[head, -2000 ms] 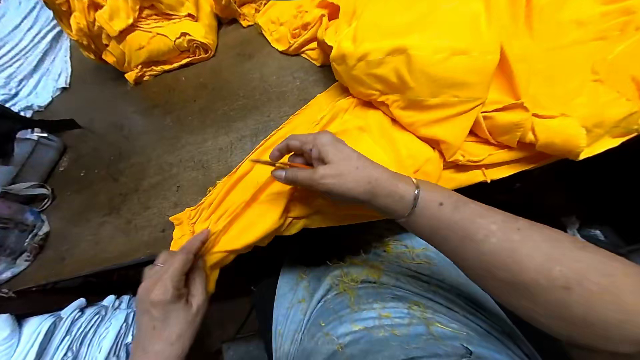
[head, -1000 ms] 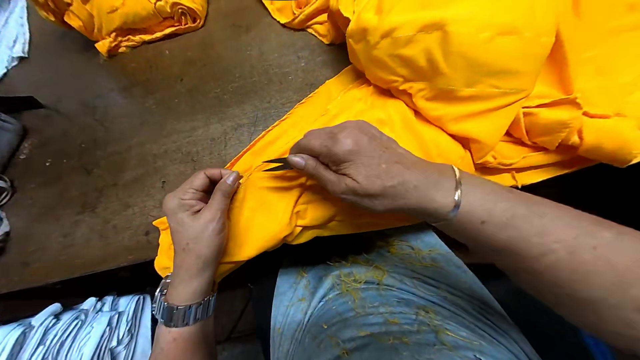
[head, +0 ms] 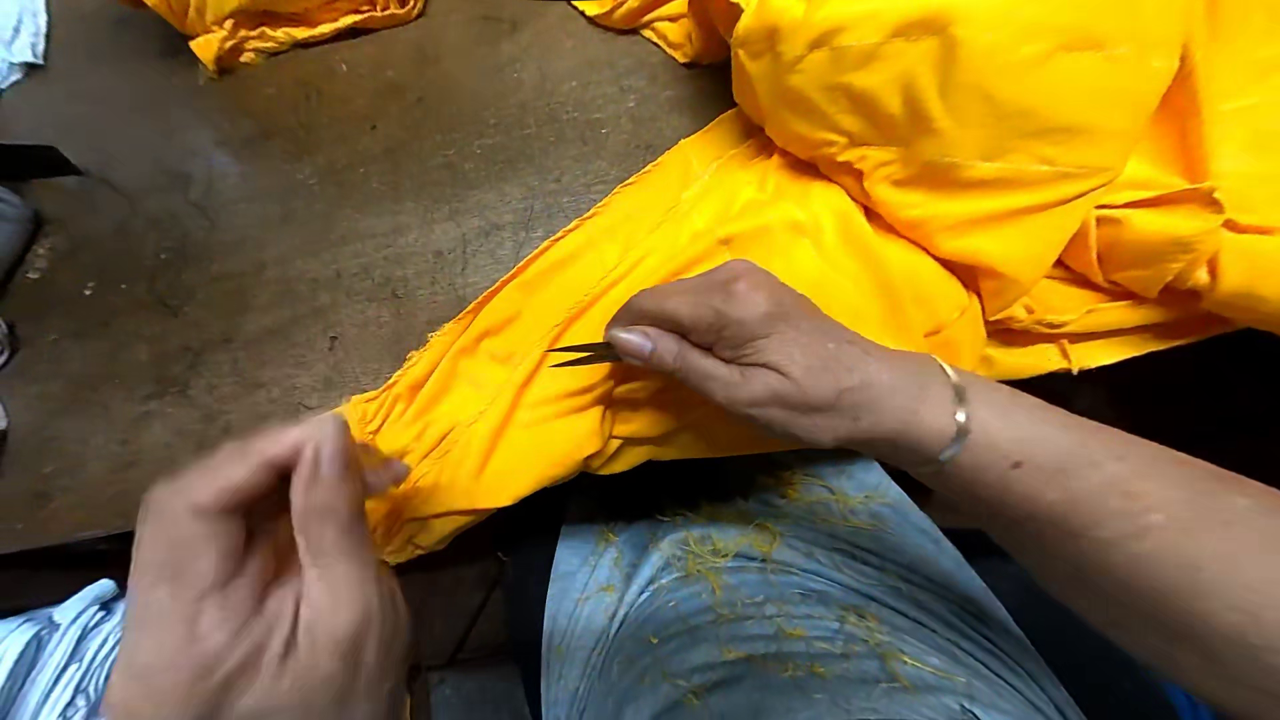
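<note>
Yellow-orange fabric point(head: 680, 240) lies along the near table edge, its narrow end at the lower left and its bulk heaped at the upper right. My right hand point(head: 740, 355) is closed around small dark thread snips point(head: 585, 354); their two pointed blades stick out to the left, slightly apart, over the cloth. My left hand point(head: 270, 560) is motion-blurred at the lower left, in front of the cloth's narrow end, with thumb and forefinger near each other. Whether it pinches a thread or the cloth cannot be made out.
The worn brown tabletop point(head: 300, 250) carries another yellow-orange bundle point(head: 300, 25) at the top left. A dark strap-like piece point(head: 35, 160) and grey items lie at the left edge. White-blue folded cloth point(head: 60, 650) is at the lower left. Yellow thread scraps cover the light-blue cloth point(head: 760, 600) on the lap.
My left hand was at the fabric edge beside the snips a second ago; it has moved away from them, down and left. The right hand still holds the snips over the cloth.
</note>
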